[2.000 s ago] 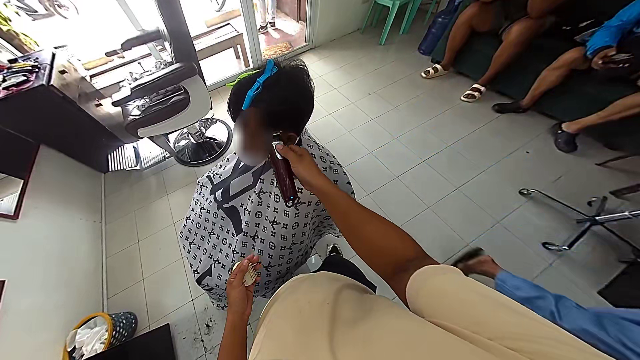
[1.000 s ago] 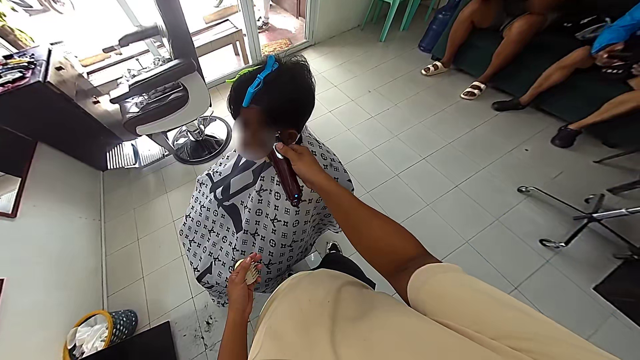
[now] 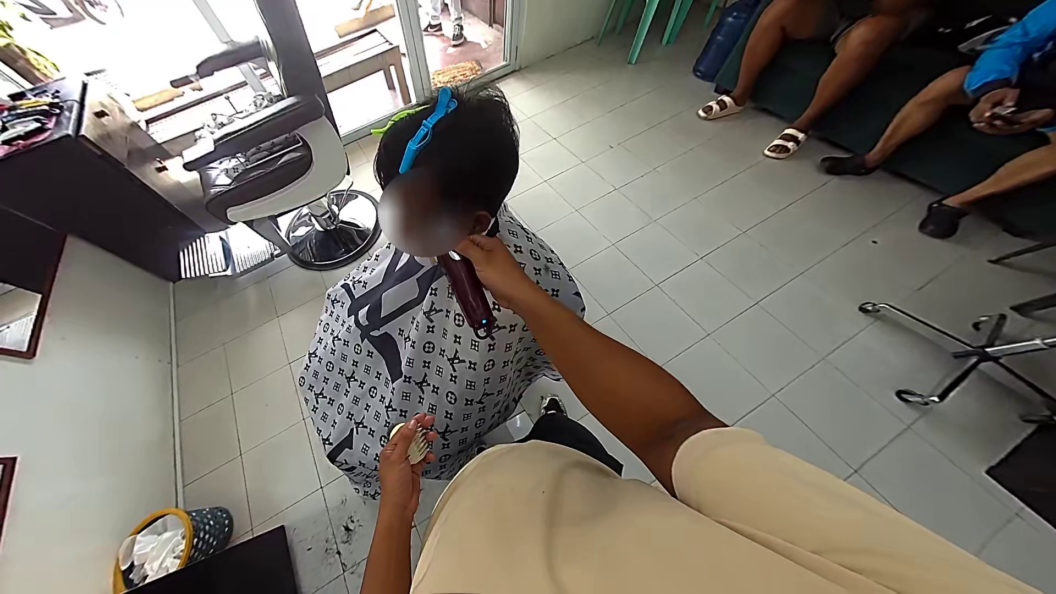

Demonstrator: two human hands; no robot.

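A seated person wears a white patterned barber's cape (image 3: 450,363). A blue hair clip (image 3: 427,130) and a green hair clip (image 3: 398,118) hold up the dark hair. My right hand (image 3: 492,266) grips a dark red cordless hair clipper (image 3: 467,295) beside the person's jaw, below the ear; its head is hidden by my fingers. Lower down, in front of the cape, my left hand (image 3: 402,464) holds a small pale toothed piece, apparently a clipper guard or small brush (image 3: 415,443).
A black barber chair (image 3: 260,173) stands at upper left near a dark counter (image 3: 91,157). At lower left is a waste basket (image 3: 188,536). People sit on a dark sofa (image 3: 792,115) at upper right. A wheeled chair base (image 3: 986,353) is at the right. Cut hair lies on the tiles.
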